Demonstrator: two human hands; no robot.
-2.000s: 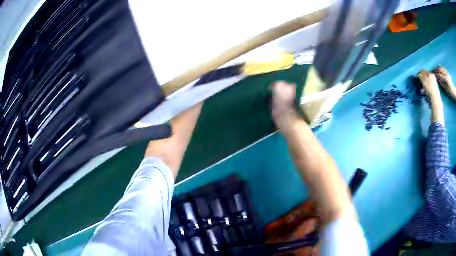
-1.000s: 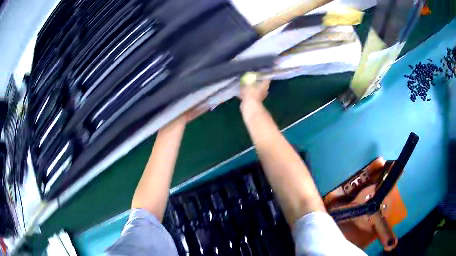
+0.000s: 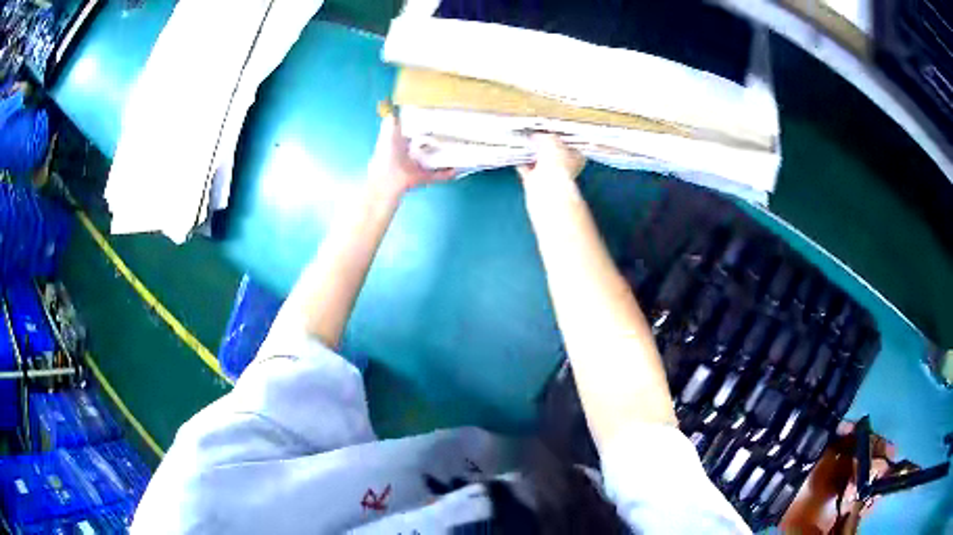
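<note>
A stack of white interleaf sheets (image 3: 669, 94) with a tan backing sheet (image 3: 523, 99) between them is held above the teal bench. A dark surface shows on top of the stack, cut off by the top edge. My left hand (image 3: 405, 162) grips the stack's near left corner, with a yellow-tan tip on one finger. My right hand (image 3: 552, 157) grips its near edge from below; its fingers are partly hidden by the sheets.
A black parts tray (image 3: 752, 355) with glossy black parts lies right of my right arm. The orange fixture (image 3: 836, 481) is at the lower right. White sheets (image 3: 199, 115) lie at the bench's left. Blue bins (image 3: 63, 481) stand beyond the yellow floor line. A raised shelf (image 3: 836, 42) is at upper right.
The view has swung left, away from the raised shelf. Both hands, first reaching under the shelf, now hold the sheet stack over the bench.
</note>
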